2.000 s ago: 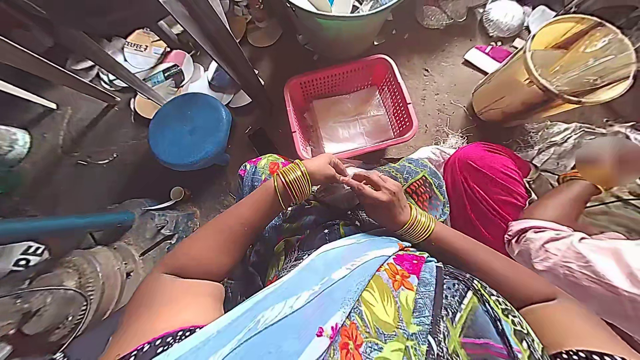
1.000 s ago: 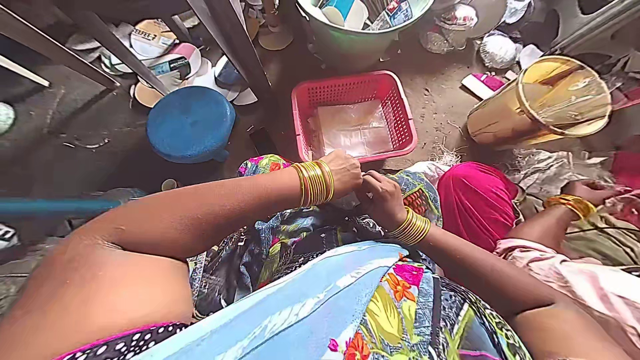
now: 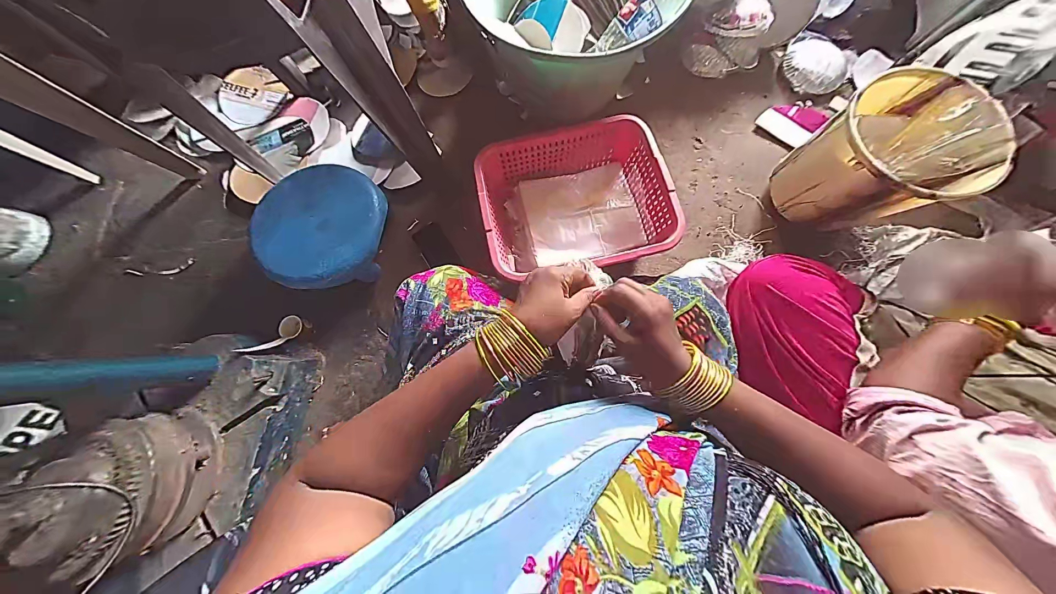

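Observation:
Over my lap my left hand (image 3: 557,304) and my right hand (image 3: 639,326) meet, their fingertips pinching a small, clear plastic-like piece (image 3: 582,334) between them. What exactly it is cannot be made out, as the fingers cover much of it. Both wrists wear yellow bangles. Just beyond the hands stands a red perforated plastic basket (image 3: 660,177), with a stack of flat clear plastic sheets or bags (image 3: 582,214) lying in it.
A blue round stool (image 3: 318,223) stands left of the basket, near metal legs (image 3: 363,74) and scattered flat pieces (image 3: 252,95). Behind is a filled green tub (image 3: 561,78). At right are a yellowish translucent bin (image 3: 813,177) and a seated person's arm (image 3: 924,355). A machine part (image 3: 124,478) lies lower left.
My left forearm, stretched more across my lap a second ago, has drawn back toward the left and lower. The hands stay close together over the lap. The neighbouring person's hand has moved.

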